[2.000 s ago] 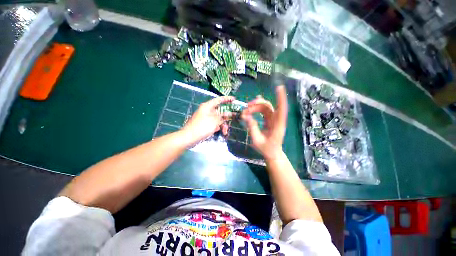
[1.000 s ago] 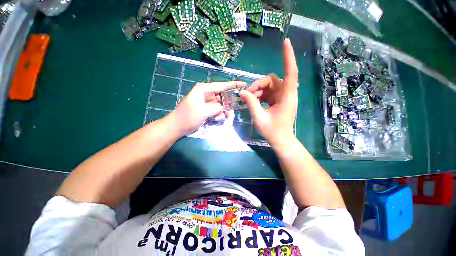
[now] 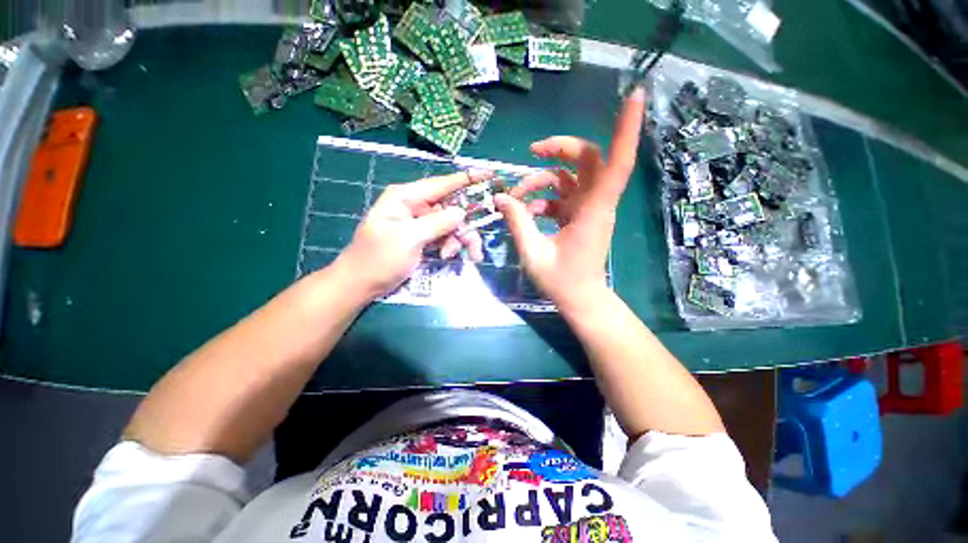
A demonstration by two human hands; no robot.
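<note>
My left hand (image 3: pixel 403 233) holds a small circuit board (image 3: pixel 480 198) between thumb and fingers, above a clear compartmented tray (image 3: pixel 338 198) lying flat on the green tabletop. My right hand (image 3: pixel 568 223) is at the board's right side, its thumb touching the board or very near it, its index finger stretched up and away. The board looks silvery and pale; its details are blurred. A loose heap of green circuit boards (image 3: pixel 435 101) lies behind the tray. A clear parts tray (image 3: pixel 828 302) at the right holds many dark, silvery board pieces (image 3: pixel 732 207).
An orange phone or case (image 3: pixel 55 178) lies at the far left. A clear round container (image 3: pixel 98 42) stands at the top left. Clear packaging (image 3: pixel 732 27) lies at the top right. Blue (image 3: pixel 839 435) and red (image 3: pixel 926 380) stools stand beyond the bench's front edge.
The view has shifted. Both hands stay together over the compartmented tray. The board between them has turned, and my right hand's other fingers have spread a little.
</note>
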